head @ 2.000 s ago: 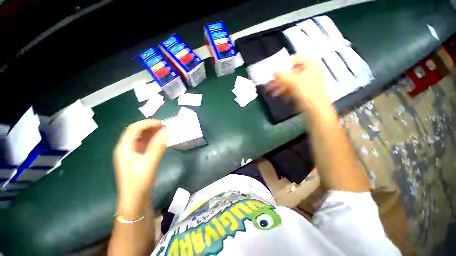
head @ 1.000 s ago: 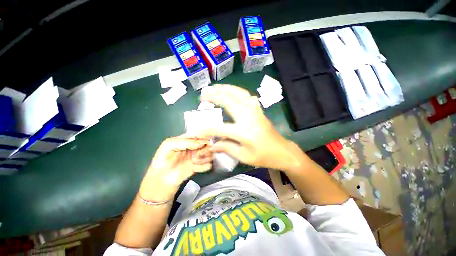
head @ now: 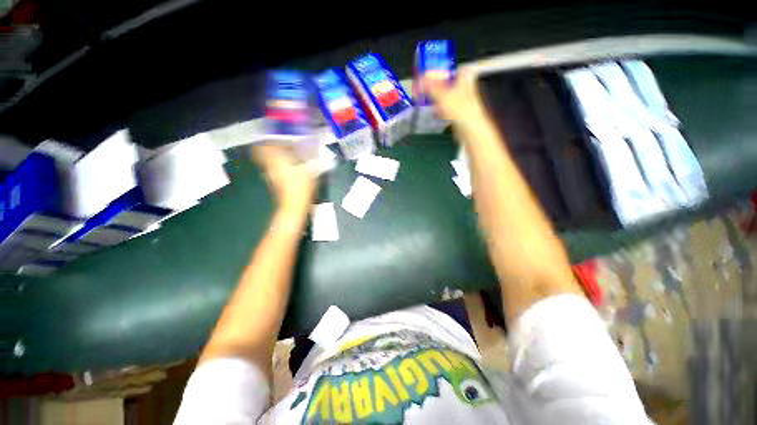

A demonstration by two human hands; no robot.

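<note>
My left hand [head: 287,170] holds a closed blue retail carton [head: 289,104] at the left end of the carton row; both are blurred. My right hand [head: 452,93] is on another blue carton [head: 436,62] at the right end, its fingers at the carton's lower part. Two more closed cartons, one blue with a red patch [head: 342,108] and one beside it [head: 380,93], stand between my hands. Small white slips [head: 362,197] lie loose on the green bench [head: 398,249] in front of them.
Open cartons [head: 104,178] with white flaps up stand at the left. A black compartment tray [head: 539,141] at the right holds white pouches [head: 643,137] in its right part. The dark conveyor [head: 207,66] runs behind a pale rail [head: 672,46]. A white slip [head: 331,326] lies near my shirt.
My hands have moved apart and away from my body, from the white carton between them to the carton row. A further closed carton is now at the row's left end.
</note>
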